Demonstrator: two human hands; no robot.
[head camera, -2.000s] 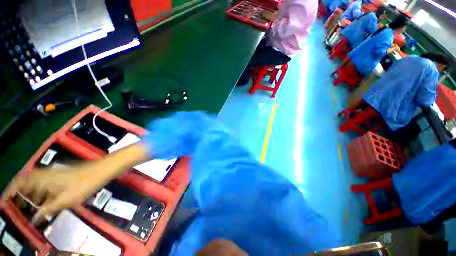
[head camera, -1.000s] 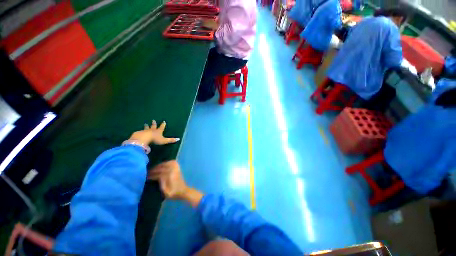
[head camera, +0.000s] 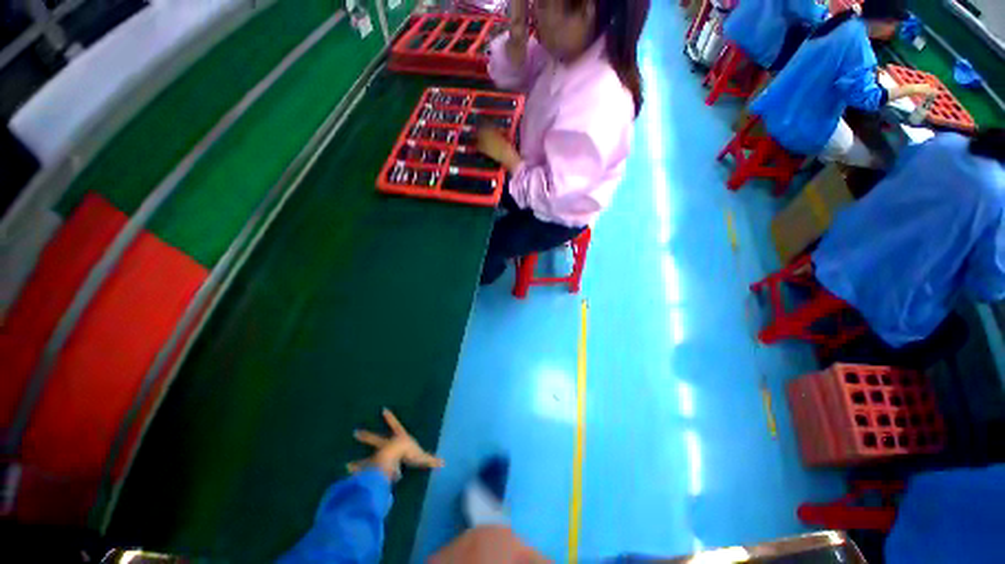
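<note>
My left hand (head camera: 395, 446) is low in the picture, over the bench's right edge. Its fingers are spread and it holds nothing. Its blue sleeve (head camera: 347, 518) comes up from the bottom edge. My right hand is not in view. The long green bench mat (head camera: 331, 320) runs away in front of me. Further along it lies a red-orange tray (head camera: 441, 197) with dark phones in its pockets, out of my reach.
A person in a pink smock (head camera: 579, 154) sits at the tray, one hand over it. More red trays (head camera: 452, 68) lie behind. Red boards (head camera: 121, 364) stand at the left. Workers in blue, red stools (head camera: 551, 264) and a red crate (head camera: 871, 413) are across the blue aisle.
The view has moved forward along the bench, and the pink-smocked person and tray appear larger. My right hand has left the picture. The near phone tray and scanner seen earlier are out of view.
</note>
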